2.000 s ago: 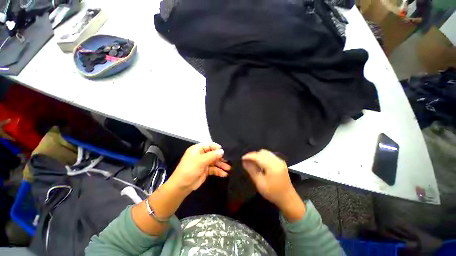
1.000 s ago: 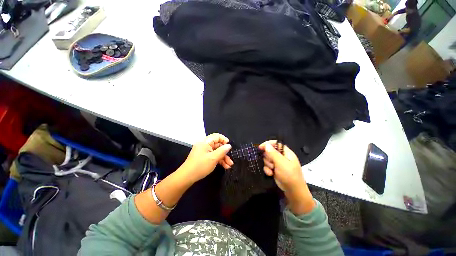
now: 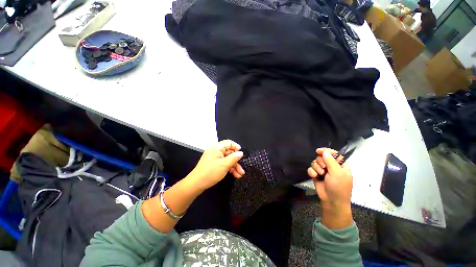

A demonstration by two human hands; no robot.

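The black garment (image 3: 282, 109) lies over the table, its front edge hanging towards my lap. A turned-back part with a fine pale grid (image 3: 259, 162) shows beside my left fingers. My left hand (image 3: 222, 161) pinches the garment edge between thumb and fingers. My right hand (image 3: 331, 174) is raised to the right, away from the edge, its fingers closed around small snips (image 3: 348, 150) whose blades point up and right. A needle or thread between the hands is too fine to make out.
A blue bowl (image 3: 104, 69) of dark buttons and a pale box (image 3: 78, 32) stand at the table's left. A black phone (image 3: 393, 180) lies at the right. A blue crate (image 3: 83, 150) with dark clothing is below left. Cardboard boxes (image 3: 399, 41) and a person (image 3: 426, 22) are at the back right.
My right hand has moved right, away from my left hand, and the snips' blades now show. My left hand has stayed at the edge. The grid cloth came into view after the earliest frame.
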